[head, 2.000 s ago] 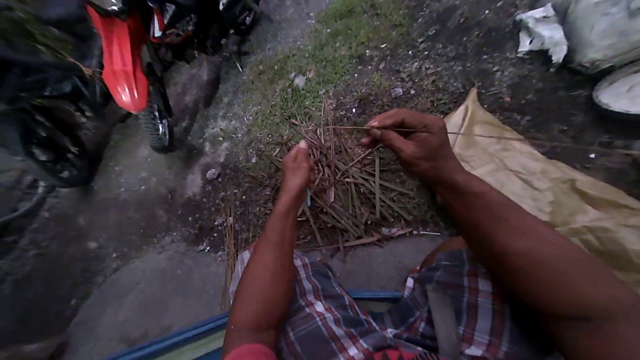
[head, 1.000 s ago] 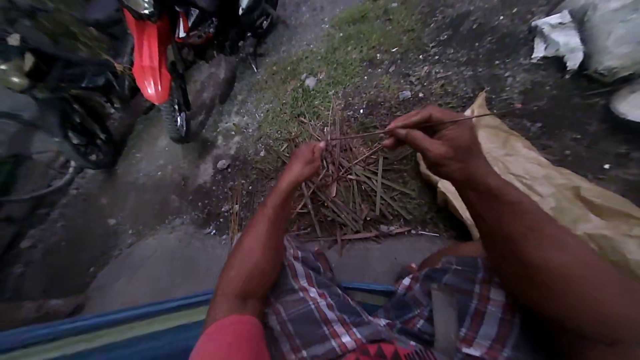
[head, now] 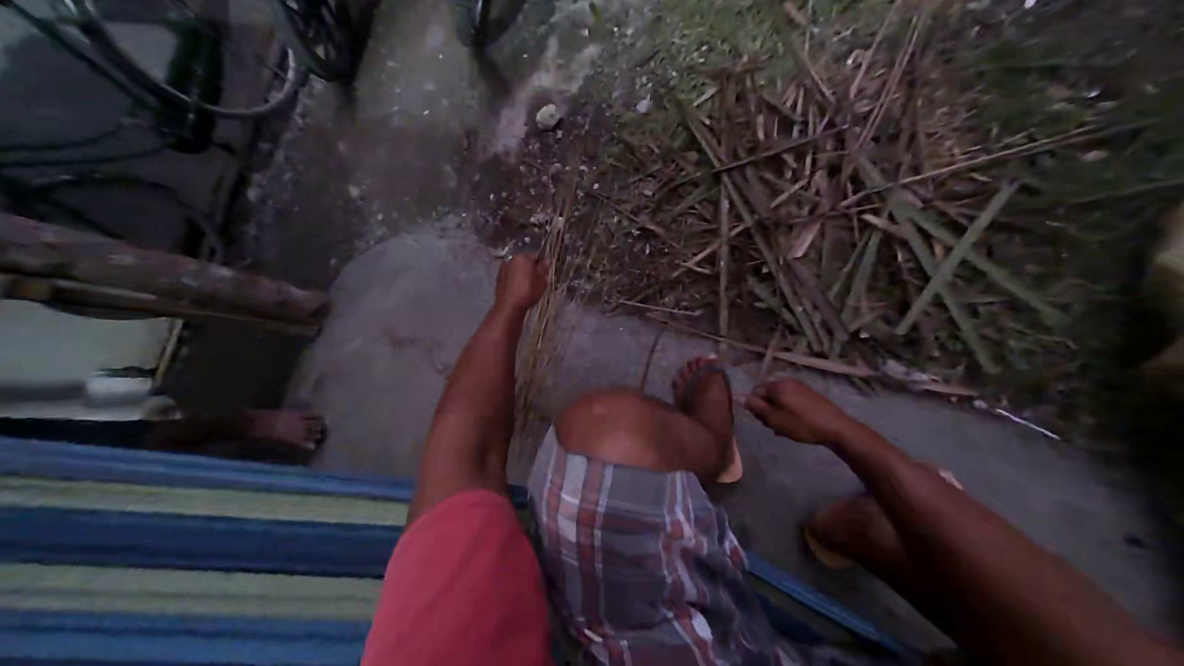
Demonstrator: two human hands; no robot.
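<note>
Long thin plant strips (head: 536, 361) lie in a narrow bundle on the concrete, left of my bent knee. My left hand (head: 523, 280) is at the upper part of this bundle, fingers curled; whether it grips any strips cannot be told. Above my sandalled foot spreads a loose pile of split green and brown stalks (head: 805, 213) on the grass. My right hand (head: 791, 410) hangs low to the right of that foot, below the pile, with its fingers curled. A thin dark strip (head: 650, 363) stands out against the concrete near my knee; what my right hand holds, if anything, is unclear.
A blue and green striped fabric (head: 185, 546) stretches across the lower left. Another person's foot (head: 287, 427) rests above it, near a wooden pole (head: 157, 277). Wheels (head: 194, 102) are at the upper left. A small stone (head: 548, 117) lies on the ground.
The view has swung left and down. My hands, earlier raised over the pile with a thin strip, are now lower and apart, the left by the bundle on the concrete.
</note>
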